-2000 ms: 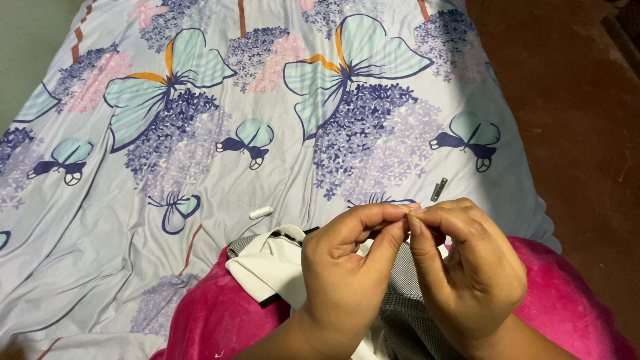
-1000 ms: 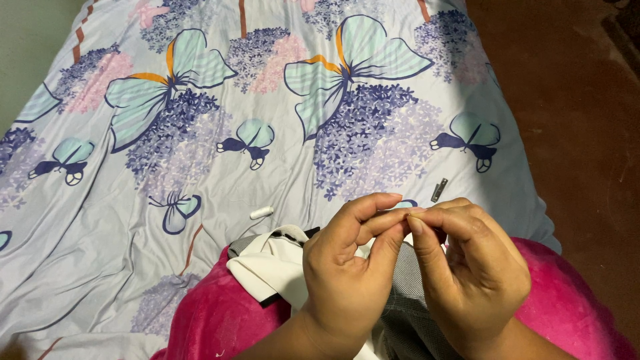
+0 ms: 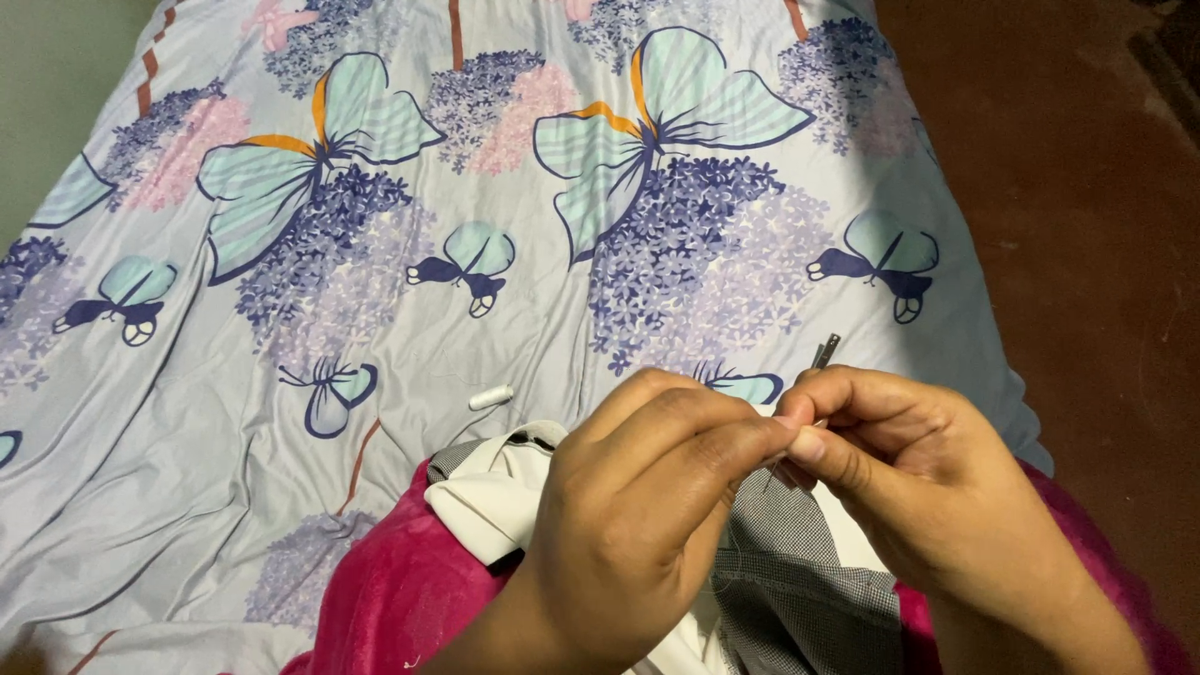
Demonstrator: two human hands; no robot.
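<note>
My left hand [image 3: 647, 506] and my right hand [image 3: 900, 469] meet at the fingertips above my lap. Thumb and finger of each are pinched together on something very small; a fine pale thread [image 3: 735, 530] hangs below them, and a thin dark tip, perhaps a needle, shows under the fingers. Across my lap lies a garment of grey checked fabric [image 3: 797, 591] with white cloth [image 3: 487, 497]. A spool of white thread [image 3: 491, 397] rests on the bedsheet, left of my hands. Just behind my right fingers is a small metal nail clipper [image 3: 826, 352], partly hidden.
A bed with a butterfly and flower print sheet [image 3: 525, 356] spreads ahead of me. Pink plush fabric [image 3: 375, 591] covers my legs beneath the garment. Reddish-brown floor [image 3: 1059, 234] lies beyond the bed's right edge, with a dark object at the upper right.
Both hands still meet at the fingertips. The left hand has turned so more of its back faces me, and the right fingers now partly cover the nail clipper. The spool has not moved.
</note>
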